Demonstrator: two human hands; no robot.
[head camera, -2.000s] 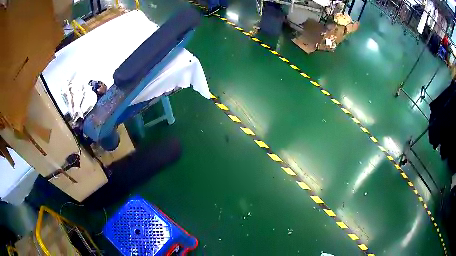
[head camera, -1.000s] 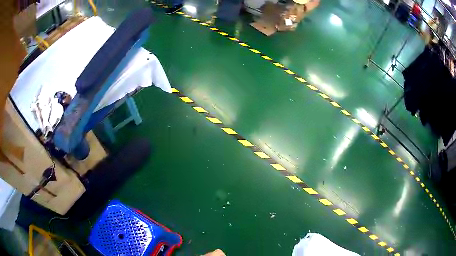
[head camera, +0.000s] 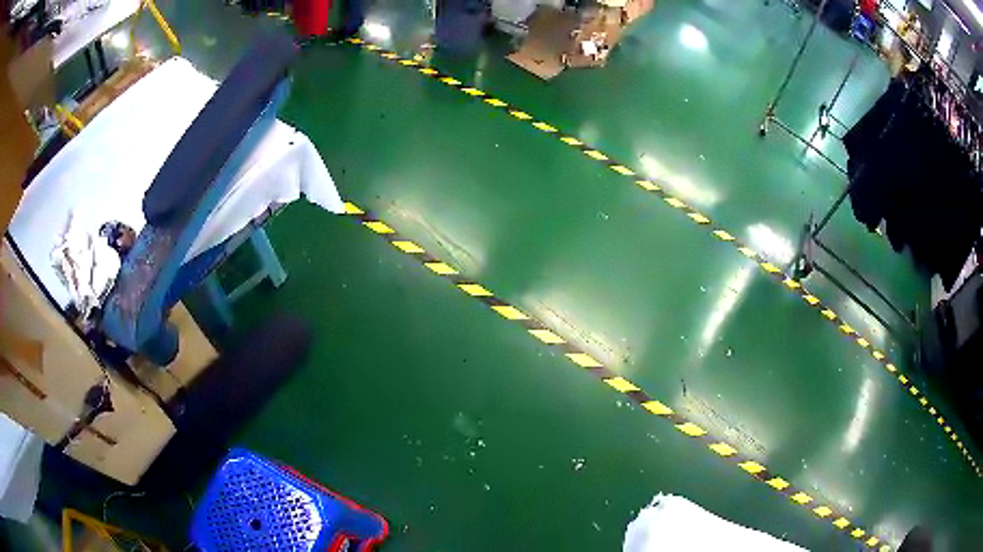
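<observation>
No hand shows in the picture. A blue perforated stool (head camera: 259, 507) stands at the lower left, cut off by the bottom edge, with a red stool (head camera: 372, 525) nested under it. A white cloth-covered corner (head camera: 701, 530) of a table shows at the bottom edge, right of the middle. A small dark rounded shape (head camera: 915, 539) shows at the bottom right; I cannot tell what it is.
At the left, a white-clothed table (head camera: 119, 140) carries a dark padded sleeve board (head camera: 221, 129) beside a beige cabinet (head camera: 119, 437). Yellow-and-black tape (head camera: 582, 360) crosses the green floor. Dark clothes (head camera: 916, 173) hang on a rack at the right. Flattened cardboard (head camera: 550, 43) lies at the back.
The view has shifted right, so the stool and left table sit further left. The white corner has come in at the bottom. A skin-coloured bit at the bottom edge one second ago is gone.
</observation>
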